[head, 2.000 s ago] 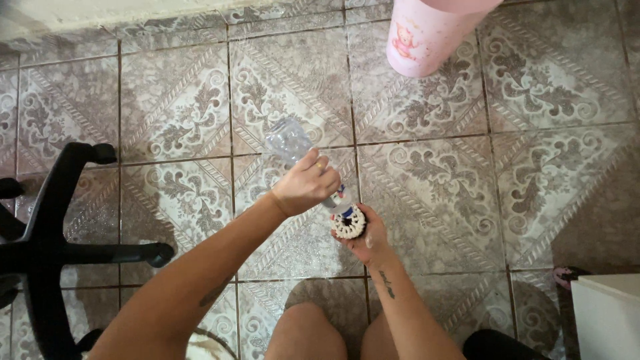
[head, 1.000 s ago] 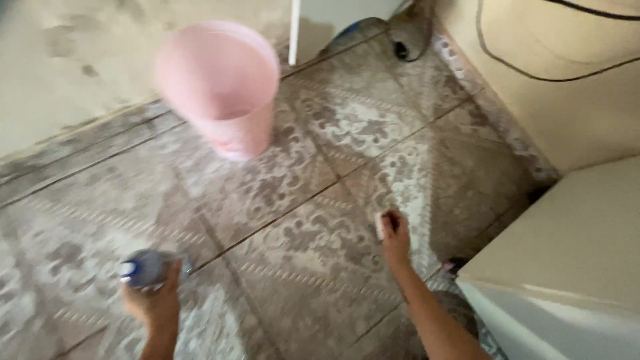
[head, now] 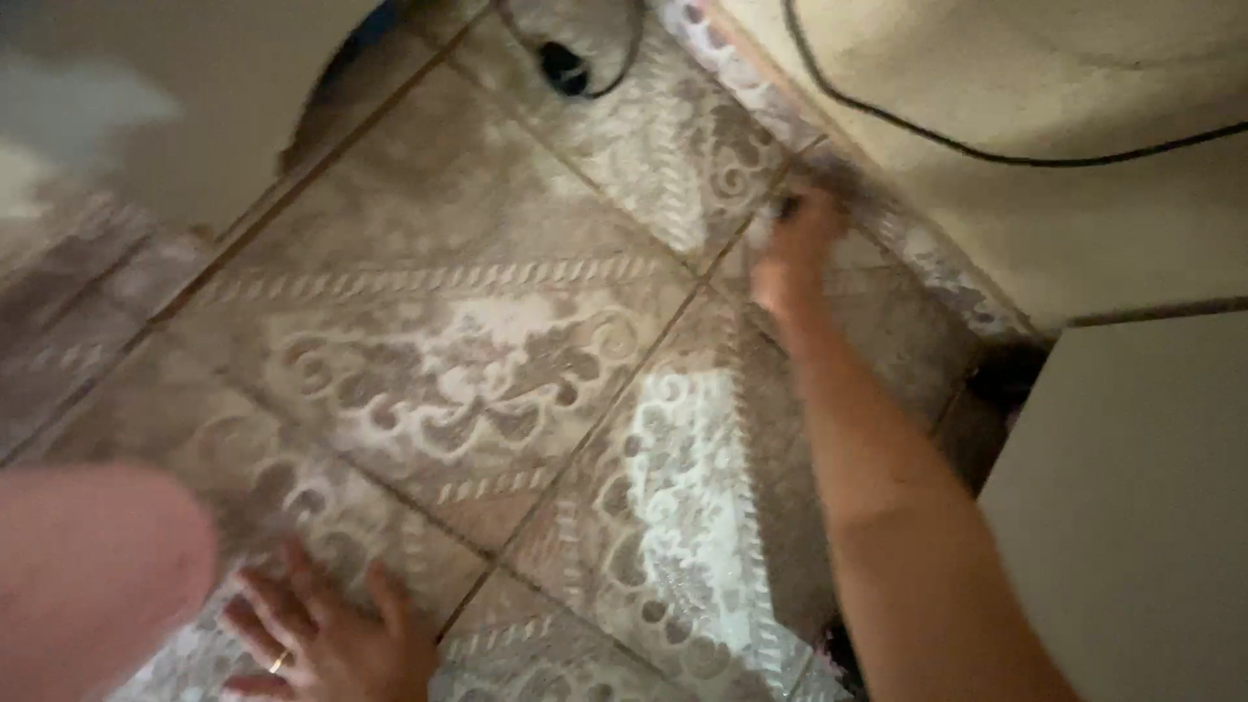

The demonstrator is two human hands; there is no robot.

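Observation:
My left hand [head: 331, 629], with a ring on one finger, is at the lower left, palm down over the patterned floor tiles [head: 487, 380]. Its fingers are spread and nothing shows in them. My right arm reaches up to the base of the wall, where my right hand [head: 804, 244] is low over the tiles beside the patterned skirting tiles [head: 936, 268]. That hand is blurred; a small dark spot shows by its fingers, and I cannot tell whether it holds something. Neither the clear bottle nor the round black-and-white piece can be made out.
A black cable [head: 936, 141] hangs along the wall, and a black plug-like piece [head: 564, 68] lies on the floor at the top. A pale boxy piece of furniture [head: 1121, 487] stands at the right. A rounded pink shape [head: 97, 575], unclear, is at the lower left.
The bottle that was in my left hand is out of view, and that hand is spread. My right hand has moved to the wall base. The view has swung right and closer to the floor.

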